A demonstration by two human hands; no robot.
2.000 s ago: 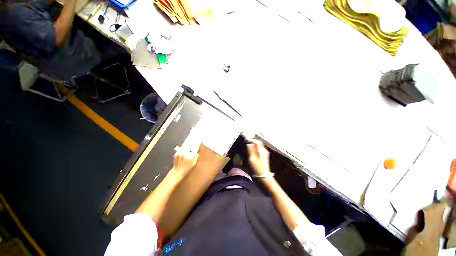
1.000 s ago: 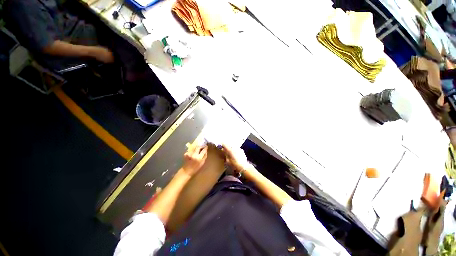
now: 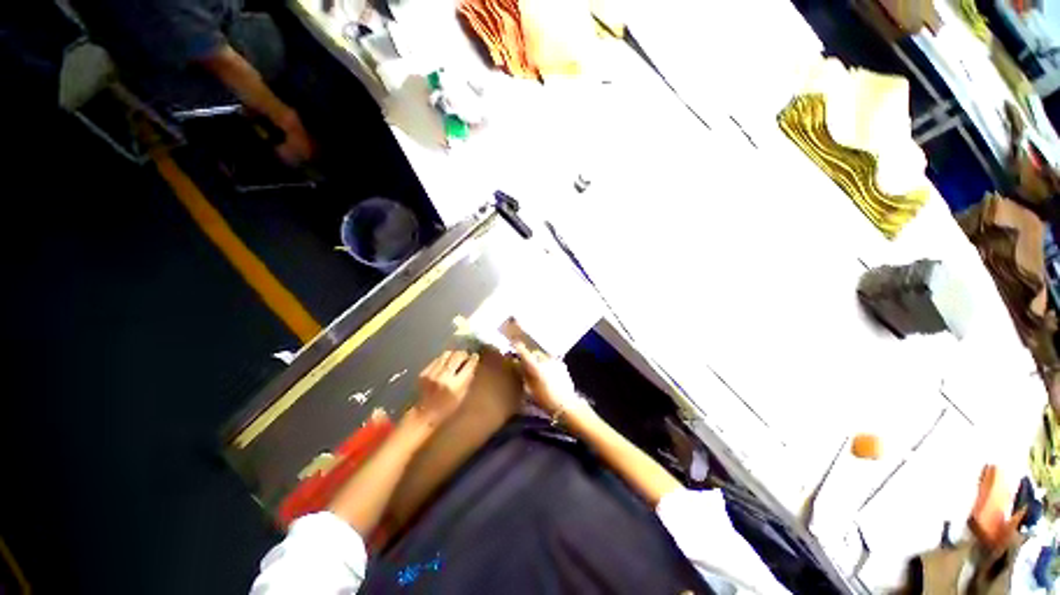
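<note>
A brown leather panel [image 3: 465,436] lies over the near side of the grey side work board [image 3: 384,337] and reaches to my lap. My left hand [image 3: 444,388] rests on the panel's left edge with its fingers bent. My right hand [image 3: 544,379] is at the panel's far right corner, its fingertips on the edge. The fingertips are small and blurred, so I cannot tell how firmly either hand grips. An orange-red sheet [image 3: 337,471] lies on the board, partly under my left forearm.
The long white table [image 3: 697,244] holds yellow pieces [image 3: 854,174], a grey stack [image 3: 907,298], an orange lump [image 3: 865,446] and orange-brown strips [image 3: 500,35]. A bucket [image 3: 381,233] stands on the floor beyond the board. A co-worker's hand [image 3: 295,140] shows at upper left.
My right hand has come from the table edge onto the panel's corner. My left hand has moved slightly nearer my body. More of the orange-red sheet shows. The view has shifted.
</note>
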